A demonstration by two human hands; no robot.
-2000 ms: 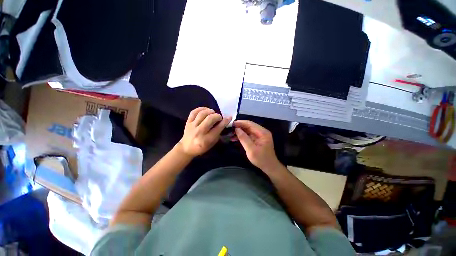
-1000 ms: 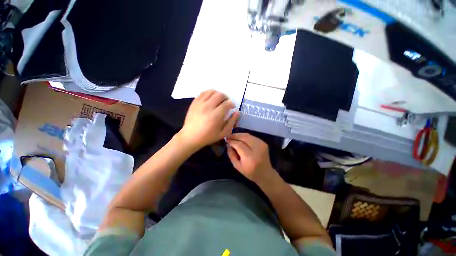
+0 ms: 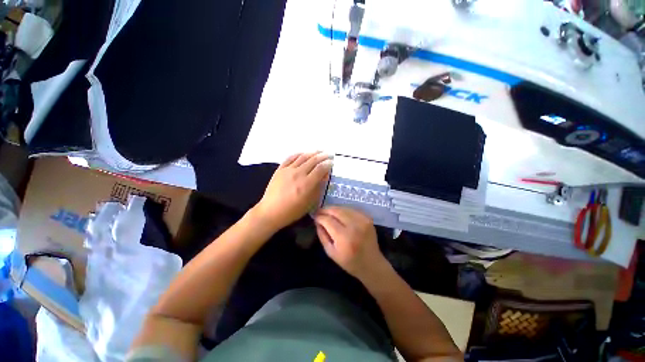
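Observation:
A garment panel point(image 3: 272, 117), white side up, lies on the machine bed left of and below the presser foot point(image 3: 362, 106). My left hand point(image 3: 293, 189) lies over its near edge, fingers together, holding it. My right hand point(image 3: 346, 237) is just right of and below my left, with fingertips pinched at the panel's near corner; what lies between the fingertips is too small to tell. A stack of small black cut pieces point(image 3: 435, 152) with white undersides sits right of the presser foot.
The white sewing machine head point(image 3: 467, 63) spans the upper right, with its control panel point(image 3: 580, 131). Snips point(image 3: 593, 225) lie at the bed's right end. Black panels point(image 3: 166, 78) are stacked at left, above a carton point(image 3: 92, 191) with silvery-white material point(image 3: 124, 276).
The view has tilted up, showing more of the machine head. My left hand has moved from pinching at the edge to lying flatter on the panel. My right fingertips stay at the edge.

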